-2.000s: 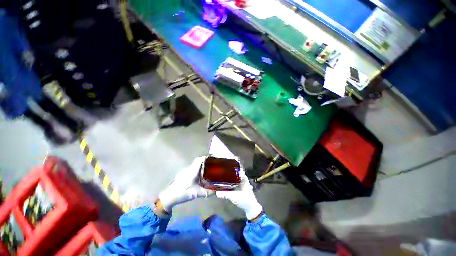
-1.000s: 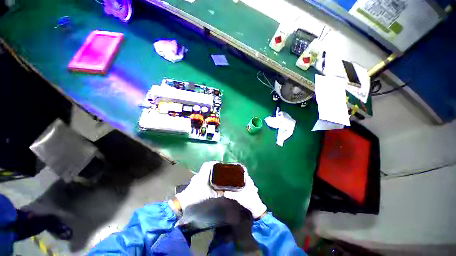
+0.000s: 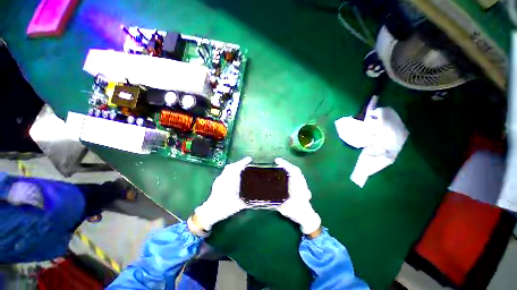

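A squarish clear tub of dark liquid (image 3: 264,184) is held level between my two white-gloved hands over the green mat, near its front edge. My left hand (image 3: 225,195) grips its left side and my right hand (image 3: 297,198) its right side. I cannot tell if the tub touches the mat. A power supply board (image 3: 235,96) with two pale heatsinks and orange copper chokes lies up and left of the hands. A small green-rimmed cup (image 3: 307,137) stands up and right of the tub, with a little liquid inside.
Crumpled white cloth or paper (image 3: 381,139) lies right of the cup. A round fan (image 3: 422,56) stands at the back right. A pink tray (image 3: 52,17) is at the far left. A red tote (image 3: 458,238) is beyond the right edge. A person in blue (image 3: 42,218) is at lower left.
The view has moved up to the bench; the board, cup and cloth are much closer. Both hands still hold the tub, which is now over the mat instead of the floor.
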